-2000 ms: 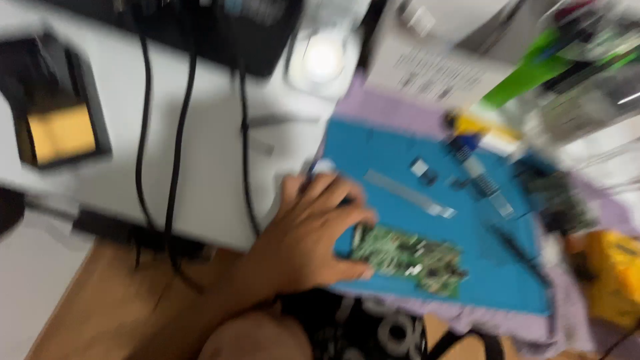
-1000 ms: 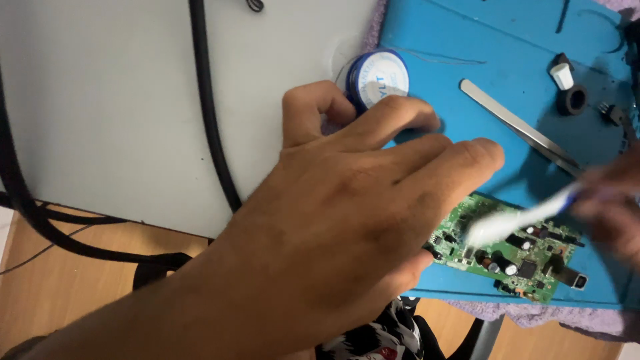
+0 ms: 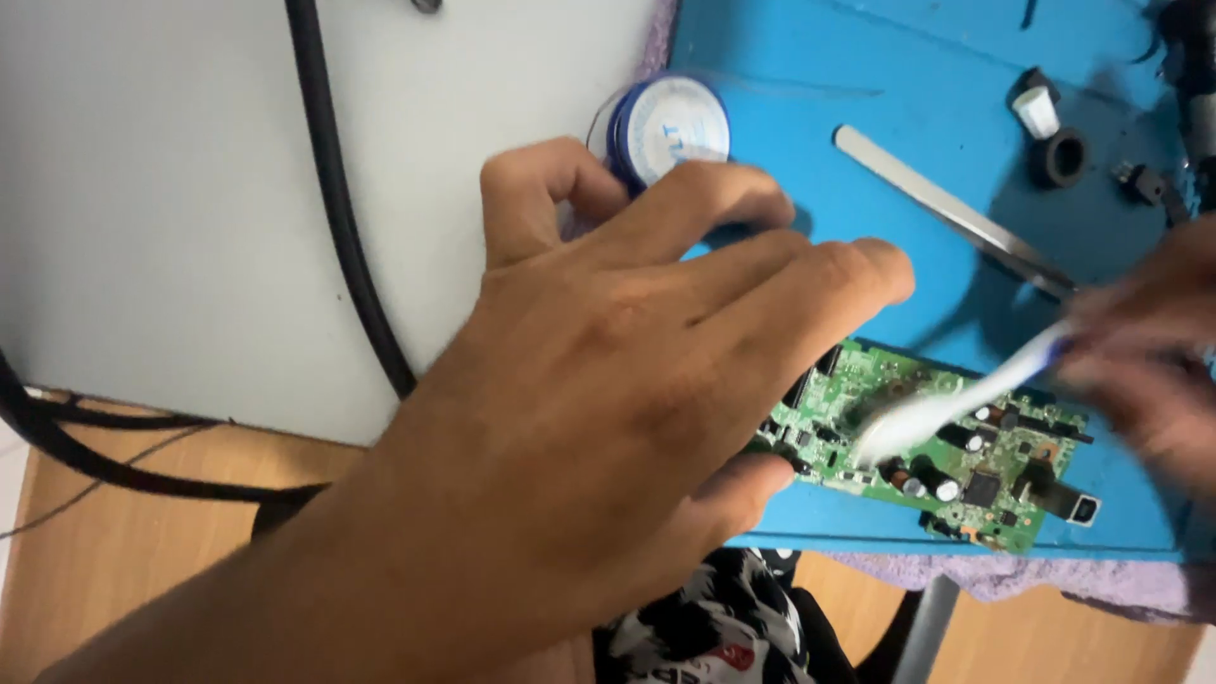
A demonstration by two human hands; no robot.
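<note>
A green circuit board (image 3: 983, 475) with capacitors and a metal USB-type socket lies on a blue work mat (image 3: 788, 57). My left hand (image 3: 627, 370) rests over its left end, thumb at the lower edge and fingers spread above; the part beneath the palm is hidden. My right hand (image 3: 1140, 351), blurred at the right edge, holds a white brush (image 3: 950, 408), likely a toothbrush, by its handle. Its head is over the board's middle. A round blue spool (image 3: 674, 133) with a white label stands beyond my left fingers. Metal tweezers (image 3: 940, 204) lie behind the board.
Small black and white parts, including a black ring (image 3: 1060, 158), lie on the mat at the upper right. A thick black cable (image 3: 332, 199) crosses the white table (image 3: 171, 209) at left. A purple towel (image 3: 997, 575) shows under the mat's front edge.
The view has come much closer to the board since the oldest frame. The white brush and my right hand, not seen in that frame, are in view one second ago and now.
</note>
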